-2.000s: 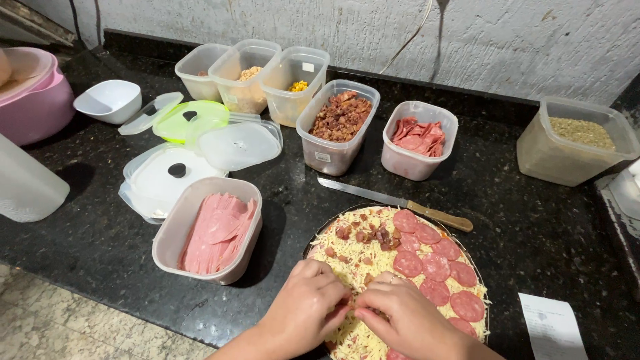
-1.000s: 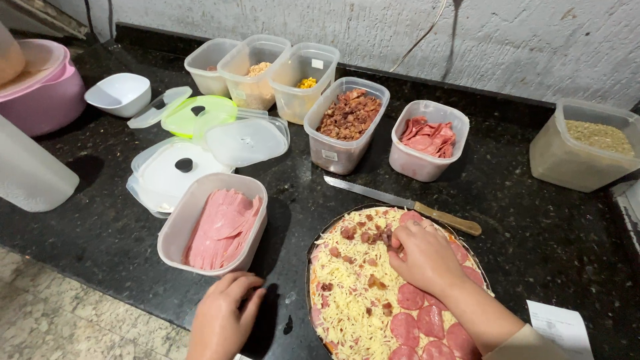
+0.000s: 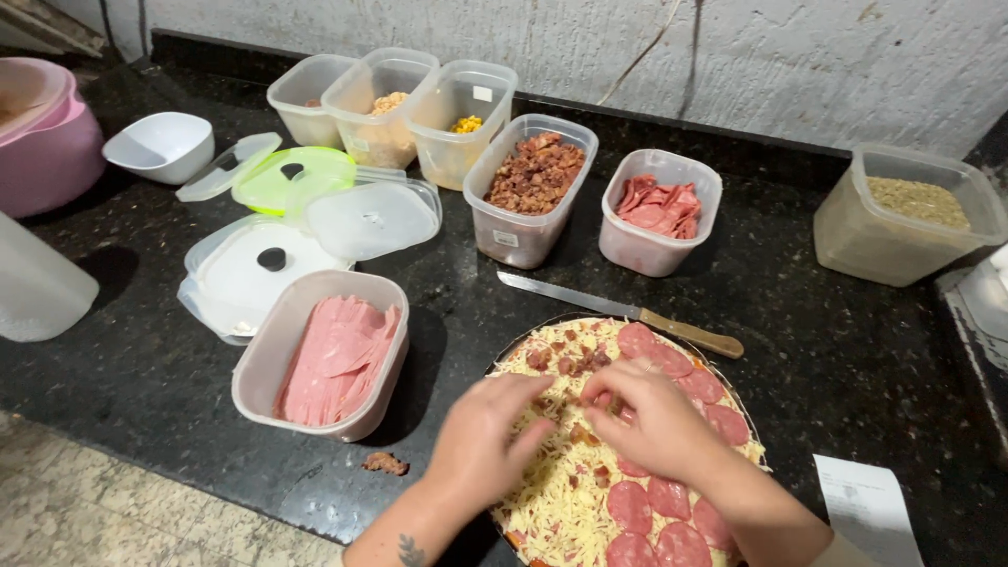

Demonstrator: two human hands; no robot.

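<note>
A round pizza (image 3: 551,504) with shredded cheese, salami slices (image 3: 630,506) on its right side and bacon pieces (image 3: 583,435) lies at the lower middle. Over its left half is my left hand (image 3: 488,441), fingers apart and nothing seen in it. My right hand (image 3: 646,409) is above the middle with its fingertips drawn together; whether they hold a small piece cannot be told. Beyond the pizza lies a serrated knife with a wooden handle (image 3: 689,332). A plastic tub of sliced ham (image 3: 335,362) stands to the left, and a loose bacon piece (image 3: 385,463) rests on the counter below it.
Behind stand a tub of cooked bacon bits (image 3: 535,173), a tub of sliced red meat (image 3: 660,209) and a tub of corn (image 3: 466,124). Plastic lids (image 3: 370,216) lie left of these. A tub of dried herbs (image 3: 917,202) is at right, above a printed paper (image 3: 866,504).
My left hand has moved from beside the ham tub to over the pizza, near my right hand. A bacon piece now shows on the counter below the ham tub.
</note>
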